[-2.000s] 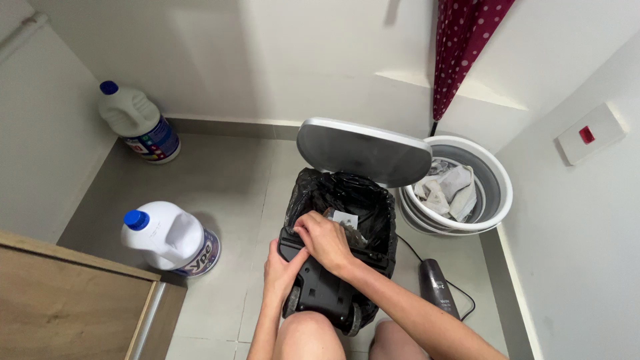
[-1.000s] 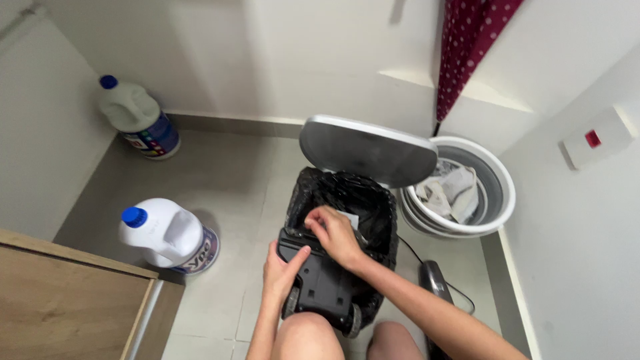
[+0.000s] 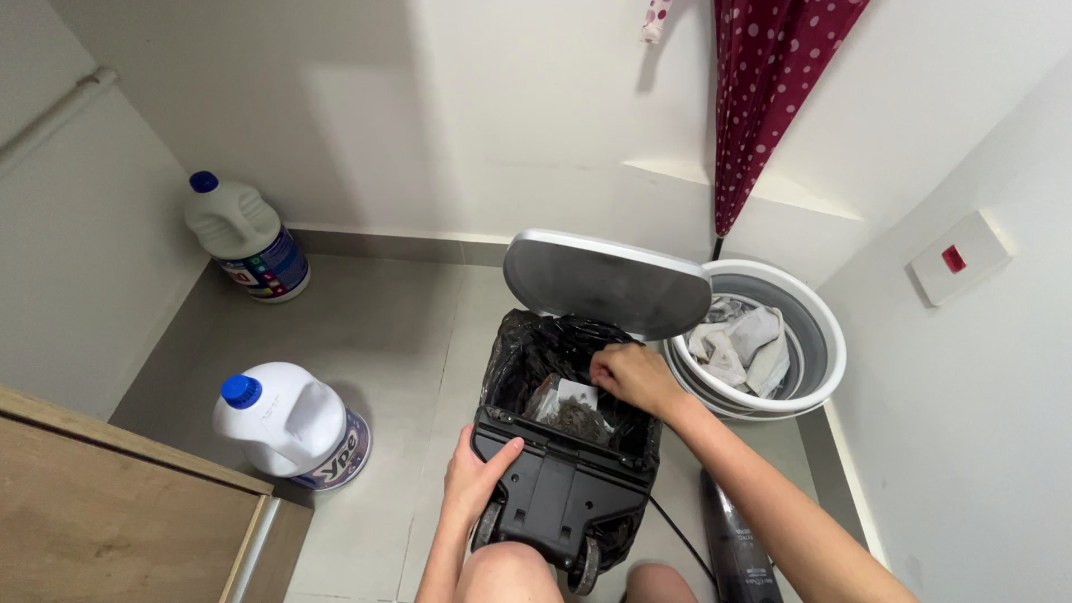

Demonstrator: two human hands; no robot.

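Observation:
My left hand point(image 3: 479, 473) grips the left edge of a black plastic vacuum cleaner floor head point(image 3: 557, 494), its wheeled underside turned up and leaning on the near rim of a trash bin. My right hand point(image 3: 632, 374) is over the bin's right side with fingers curled; whether they pinch anything cannot be told. A black trash bag point(image 3: 512, 352) lines the bin, and grey lint point(image 3: 578, 417) lies in it beside a piece of white paper point(image 3: 576, 390). The grey bin lid point(image 3: 607, 280) stands raised behind.
Two plastic jugs with blue caps, one near point(image 3: 280, 419) and one far point(image 3: 239, 226), stand at left beside a wooden cabinet point(image 3: 126, 511). At right are a round grey-white basin point(image 3: 829, 335) holding cloths point(image 3: 745, 343), a hanging dotted umbrella point(image 3: 766, 92) and a dark vacuum cleaner body point(image 3: 737, 544) with a cord.
My right hand has moved right, from the floor head's upper edge to over the right side of the bin. My left hand still holds the floor head.

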